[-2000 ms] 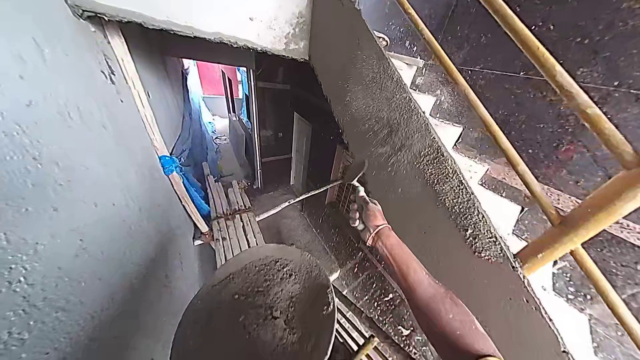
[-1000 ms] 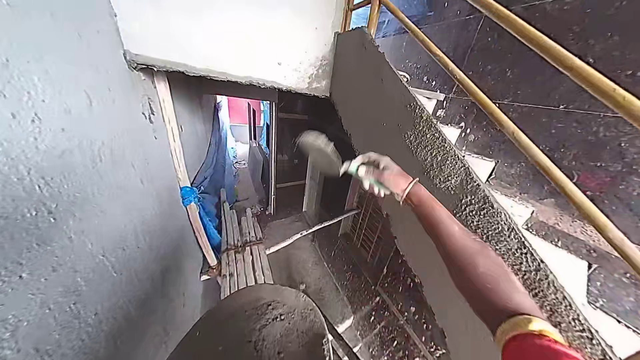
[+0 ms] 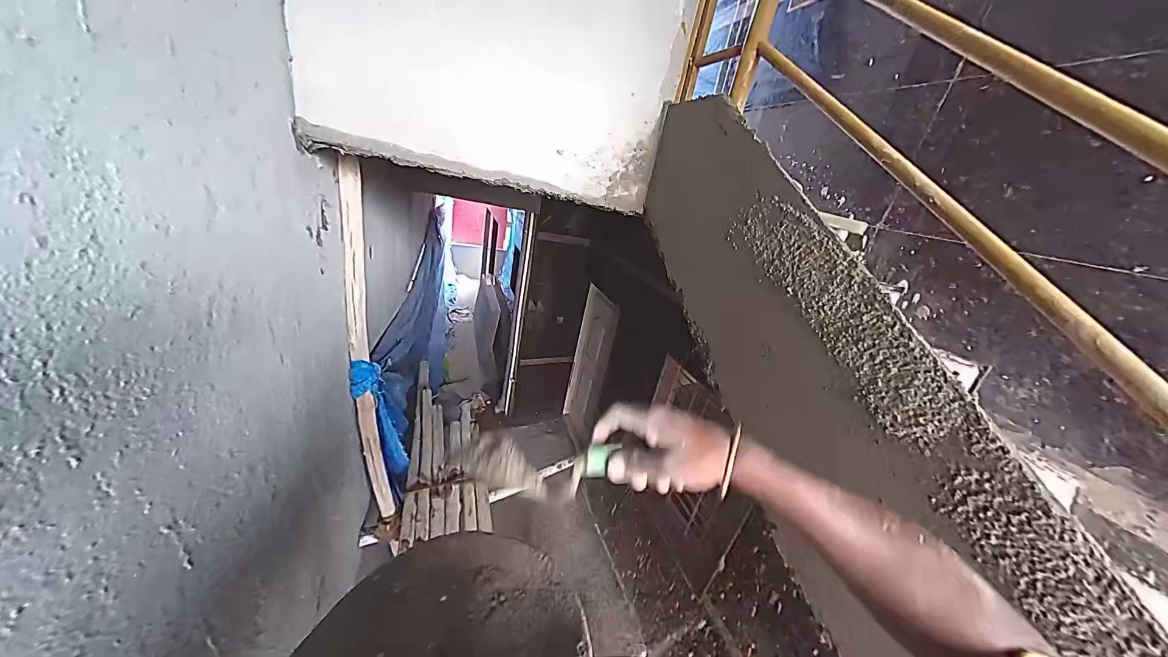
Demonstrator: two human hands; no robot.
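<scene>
My right hand (image 3: 671, 449), with a thin bangle at the wrist, grips the green handle of a mason's trowel (image 3: 511, 470). The trowel's blade is motion-blurred and points left, above a round pan of wet mortar (image 3: 456, 593) at the bottom of the view. To the right of the hand slopes the side of a staircase (image 3: 757, 310), coated in grey mortar, smooth along its lower part and rough near its upper edge. My left hand is not in view.
A grey plastered wall (image 3: 164, 319) fills the left side. Beside it stand a wooden post (image 3: 354, 265) with a blue sheet (image 3: 392, 429) tied on and a platform of wooden slats (image 3: 447, 511). Yellow railings (image 3: 958, 228) run along the stairs. A white slab (image 3: 484, 82) hangs overhead.
The right hand with the trowel has moved away from the sloping stair side to above the mortar pan. The view has shifted, showing more of the white slab and the stair side's top.
</scene>
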